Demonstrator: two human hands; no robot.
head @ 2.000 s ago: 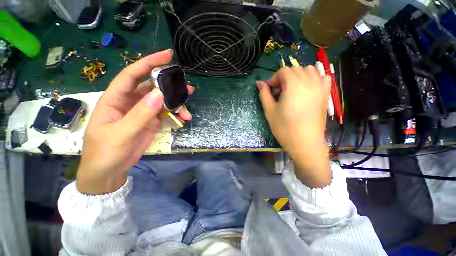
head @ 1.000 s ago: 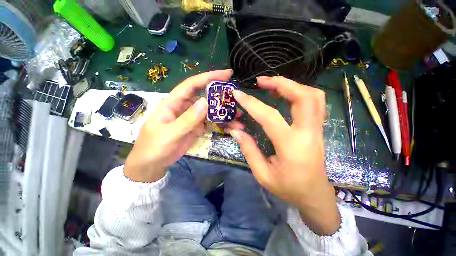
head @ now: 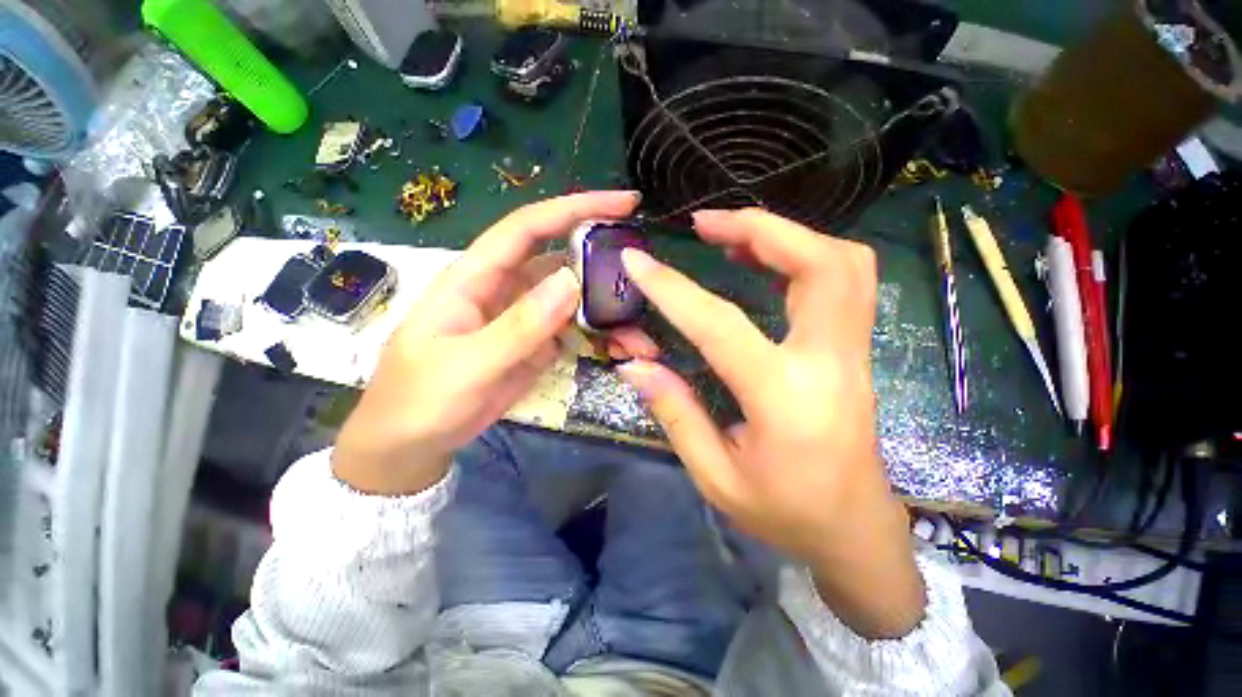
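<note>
My left hand (head: 456, 334) holds a smartwatch (head: 610, 289) by its silver edges, above the front of the bench. Its screen faces up and shows a dim purplish picture with a small mark. My right hand (head: 776, 388) is at the watch's right side. Its index fingertip rests on or just over the screen, its thumb is near the lower right edge, and its other fingers are spread. Part of a small yellow piece shows below the watch, between the hands.
A second smartwatch (head: 349, 286) lies on the white board (head: 245, 270) at left. The fume fan (head: 742, 150) stands behind the hands. Tweezers (head: 949, 306), a pale-handled tool (head: 1011, 306), a white pen (head: 1067, 327) and a red pen (head: 1101, 361) lie at right.
The view has swung, and my right hand has come from the right side of the bench to the watch. The screen went from dark to lit icons, then to a dimmer picture.
</note>
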